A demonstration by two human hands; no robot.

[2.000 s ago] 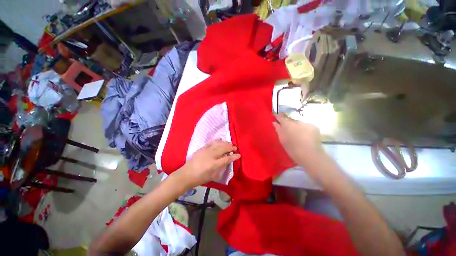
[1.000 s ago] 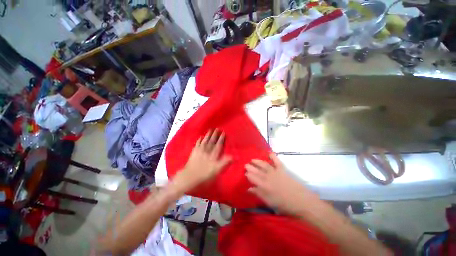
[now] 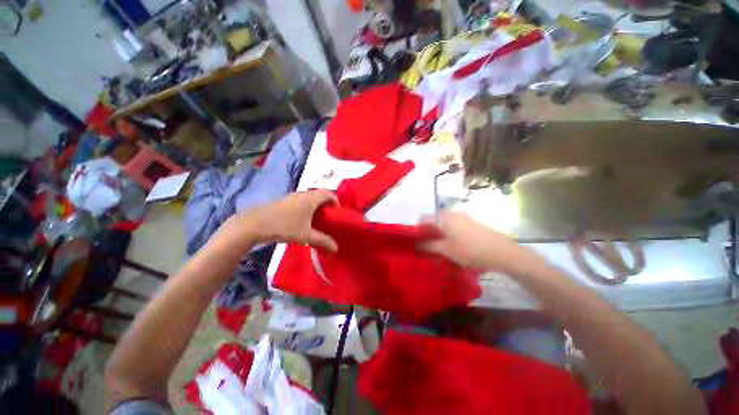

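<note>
A red fabric panel lies bunched and folded at the front edge of the white sewing table. My left hand grips its upper left edge between thumb and fingers. My right hand holds its upper right edge and is blurred. A thin pale edge shows on the panel near my left thumb. A narrow red part of the cloth extends up and right beyond my left hand. The stacked red pieces lie at the table's far end.
The sewing machine head stands at the right, its lamp at its left end. Scissors lie on the machine bed. Grey-blue cloth hangs left of the table. Red cloth lies below the table edge.
The panel was spread flat under both hands; now its far edge is lifted and folded toward me. The far red stack shows separately. My left hand has moved up and left, now gripping cloth.
</note>
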